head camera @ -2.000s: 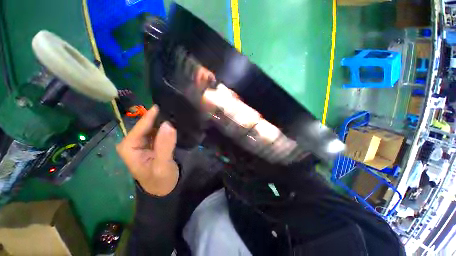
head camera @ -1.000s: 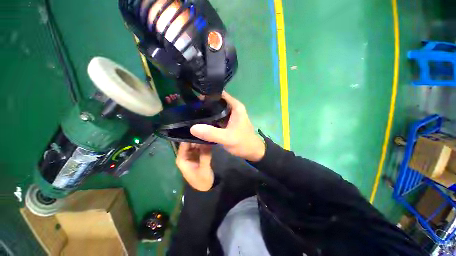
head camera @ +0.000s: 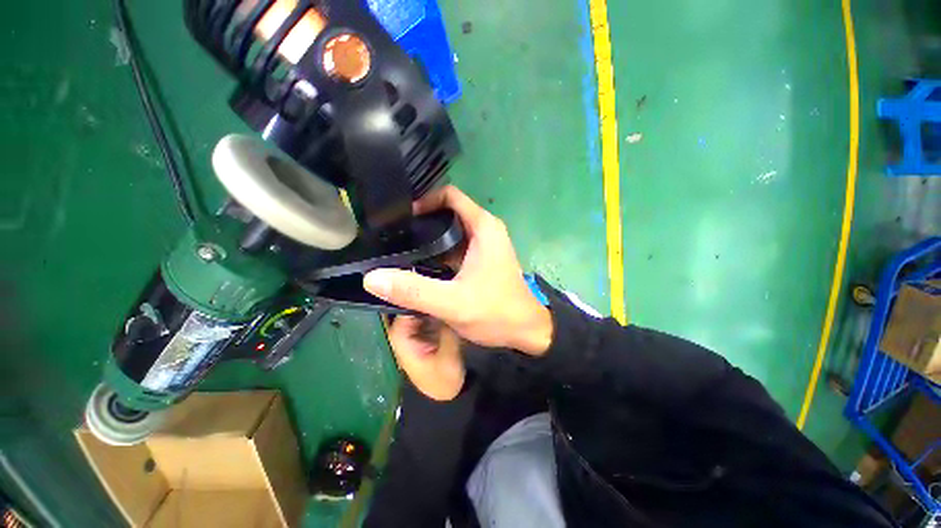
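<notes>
A black desk fan (head camera: 356, 124) with copper-orange glints and a round copper cap is tilted at the upper left. Its flat black base (head camera: 397, 258) points toward me. My right hand (head camera: 469, 284) grips the base, thumb on the near edge and fingers behind. My left hand (head camera: 428, 356) is under the base's near edge, its fingers curled against it, blurred and partly hidden. The off-white buffing wheel (head camera: 248, 186) of the green bench grinder (head camera: 212, 273) is just left of the base and fan neck. I cannot tell if they touch.
An open brown carton (head camera: 273, 454) stands below the grinder. A dark glossy round object (head camera: 341, 466) lies beside it. A black cord (head camera: 155, 119) runs up from the grinder. Blue stools (head camera: 913, 124) and a blue trolley (head camera: 877, 361) with cartons stand on the right.
The fan was large and blurred close to the camera and has gone farther off, up and left, beside the wheel. My left hand was open and apart; it has moved under the base.
</notes>
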